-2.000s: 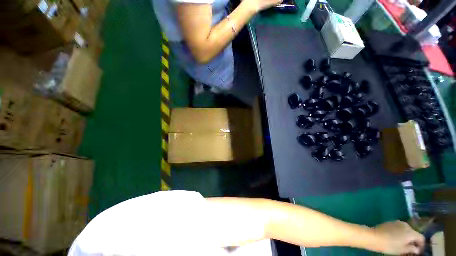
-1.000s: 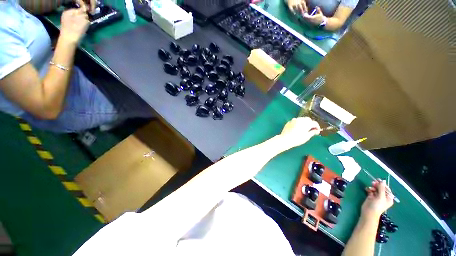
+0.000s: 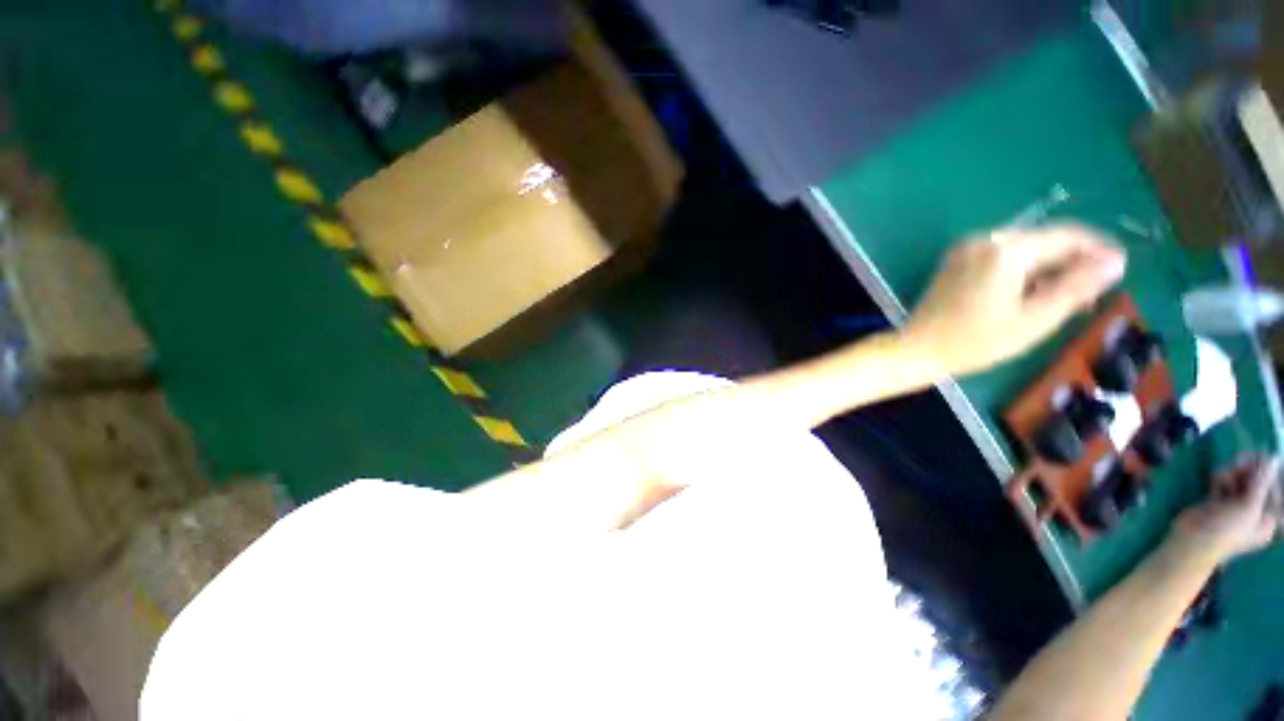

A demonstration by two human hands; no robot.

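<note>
The reddish-brown fixture (image 3: 1039, 404) lies on the green bench at right, with black housings (image 3: 1110, 496) on its stations and its loop handle towards the bench edge. My left hand (image 3: 1011, 299) is blurred above the bench, just beyond the fixture's upper left side. Its fingers are bent together, and whether they hold something small cannot be told. My right hand (image 3: 1239, 510) is at the right edge of the picture, to the right of the fixture. Its fingers are closed around thin tweezers, which show only faintly.
The white glue bottle (image 3: 1228, 309) and white paper (image 3: 1212, 385) lie beyond the fixture. More black housings (image 3: 1200, 614) lie near my right forearm. The dark mat (image 3: 831, 85) is at the top. A large carton (image 3: 479, 233) stands on the floor at left.
The view has turned and shifted. My left hand has moved from beside the small open box at the back of the bench towards the fixture. My right hand still holds the tweezers.
</note>
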